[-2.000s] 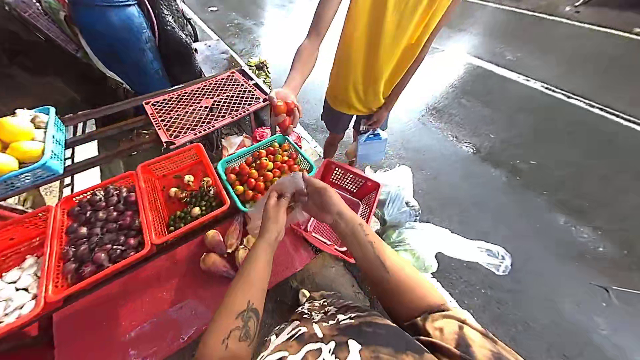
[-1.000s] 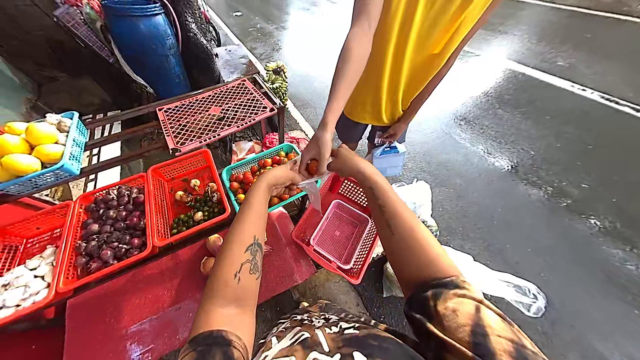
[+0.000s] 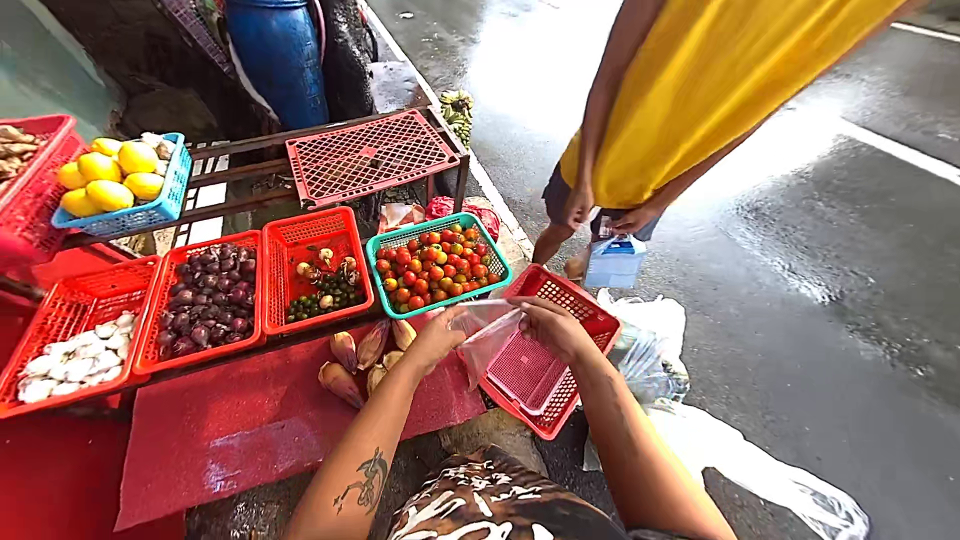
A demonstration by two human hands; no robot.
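Note:
A clear plastic bag [image 3: 484, 334] is stretched between my two hands, its mouth spread. My left hand [image 3: 439, 337] grips the bag's left edge, just below the teal basket [image 3: 501, 283] of tomatoes [image 3: 431, 270]. On the other edge of the bag my right hand [image 3: 551, 326] is closed, over the red plastic basket [image 3: 551, 431]. Inside that basket lies a smaller pink basket [image 3: 525, 375]. Whether anything is in the bag I cannot tell. Banana blossoms [image 3: 343, 352] lie on the red board left of my left hand.
A person in a yellow shirt [image 3: 705, 90] stands across from me, holding a light-blue bag [image 3: 615, 262]. Red baskets of red onions [image 3: 206, 300], garlic [image 3: 79, 360] and small green fruits [image 3: 322, 296] stand at left. White plastic bags [image 3: 739, 442] lie on the road at right.
The person's hand, at the bag between my hands one second ago, has drawn back beside their body. My hands have moved apart, spreading the bag.

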